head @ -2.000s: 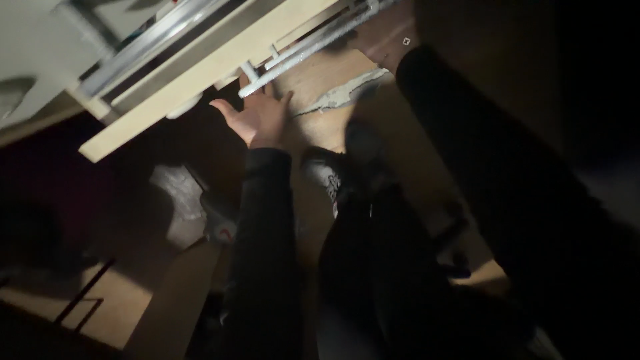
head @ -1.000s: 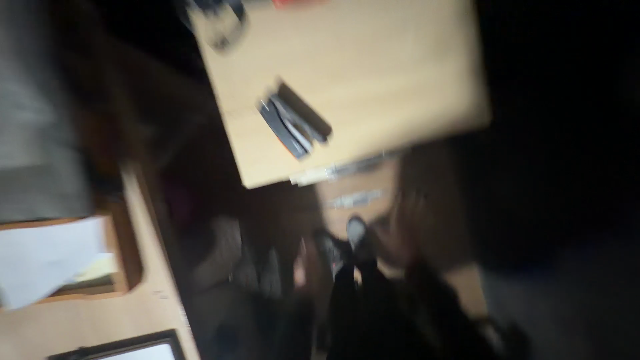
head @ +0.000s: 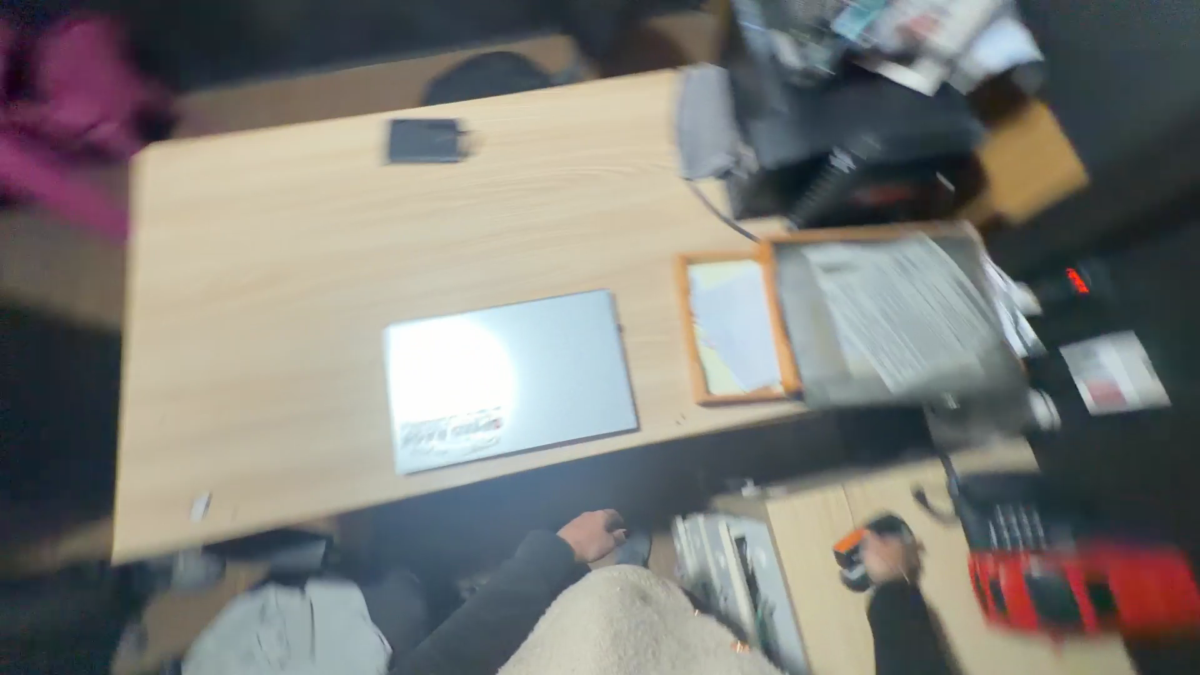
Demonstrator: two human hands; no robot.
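My left hand [head: 592, 535] is low in the middle of the head view, just off the desk's near edge; its fingers are curled and I cannot tell whether they hold anything. At the lower right, my right hand [head: 889, 555] grips a black and orange object [head: 854, 553], blurred, perhaps a stapler, over a lower wooden surface [head: 816, 525]. A closed silver laptop [head: 562, 375] lies on the wooden desk [head: 281, 253] in front of me. A small dark flat item [head: 424, 141] lies near the desk's far edge, and a small white item [head: 201, 506] near its left corner.
Wooden trays with papers [head: 736, 328] stand at the desk's right. Behind them are a black bag or machine [head: 844, 141] and stacked papers. A black telephone [head: 1008, 516] and a red object [head: 1087, 586] are at the lower right. An open drawer or rack of files [head: 741, 572] is beside my lap.
The view has swung to the desk with the laptop. My right hand now holds the black and orange object. My left hand, earlier spread under a wooden edge, is now curled near my lap.
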